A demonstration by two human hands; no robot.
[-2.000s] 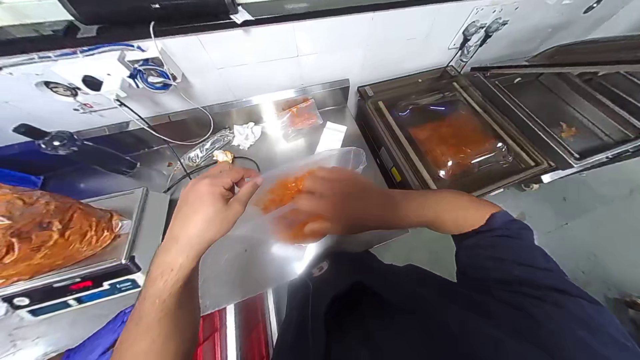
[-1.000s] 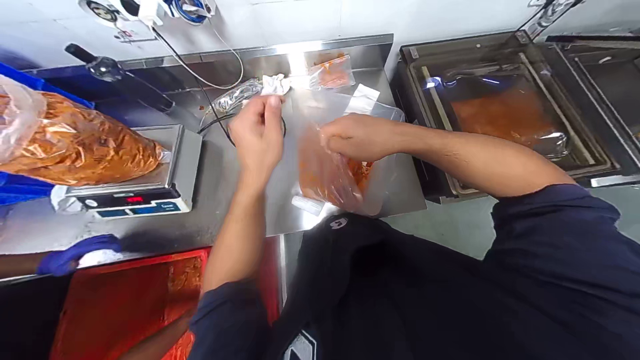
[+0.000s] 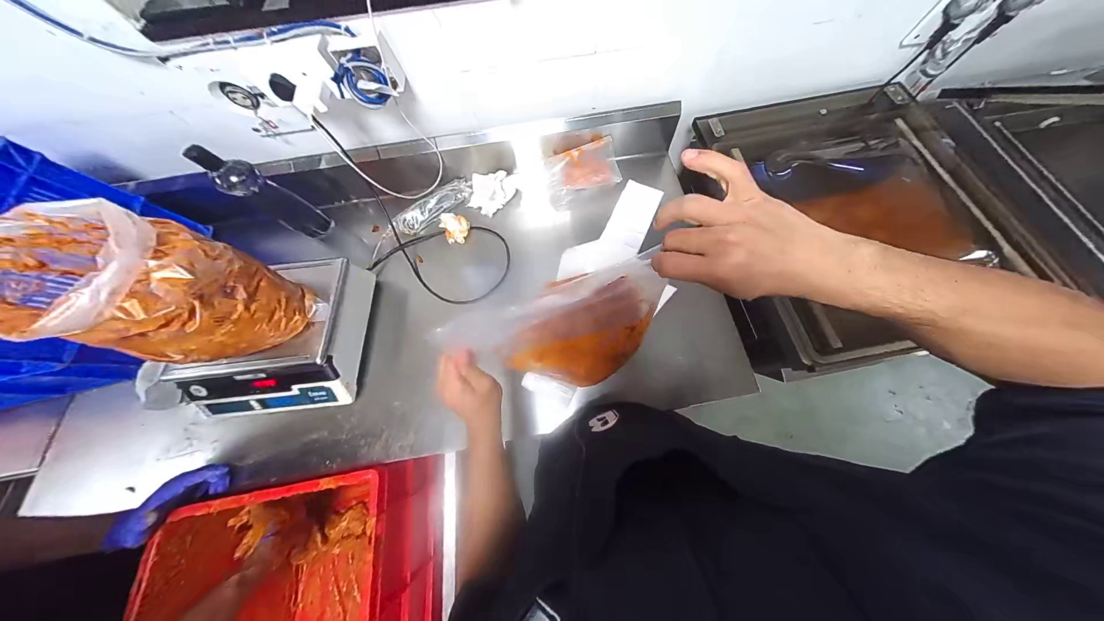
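Note:
A clear plastic bag of orange marinated food [image 3: 586, 341] is over the steel worktop, blurred by motion, with its contents toward my body. My left hand [image 3: 468, 385] has its fingertips at the left end of the bag; the blur partly hides the contact. At the bag's upper right end is my right hand [image 3: 733, 233], palm down, its index finger and thumb spread; whether its fingers grip the edge cannot be told. White paper slips [image 3: 630, 220] lie under and behind the bag. A small clear packet of orange food [image 3: 586, 166] rests at the back.
At left a digital scale [image 3: 345, 336] bears a large bag of marinated meat [image 3: 216, 302]. A black cable [image 3: 504, 259] loops beside it. Another person's blue-gloved hand [image 3: 168, 504] is by a red crate [image 3: 377, 517]. A vacuum sealer [image 3: 815, 354] with a filled bag stands right.
The bag, upright between my hands a second ago, now lies slanted across them. My left hand has come down to its left end, and the fingers of my right hand have spread.

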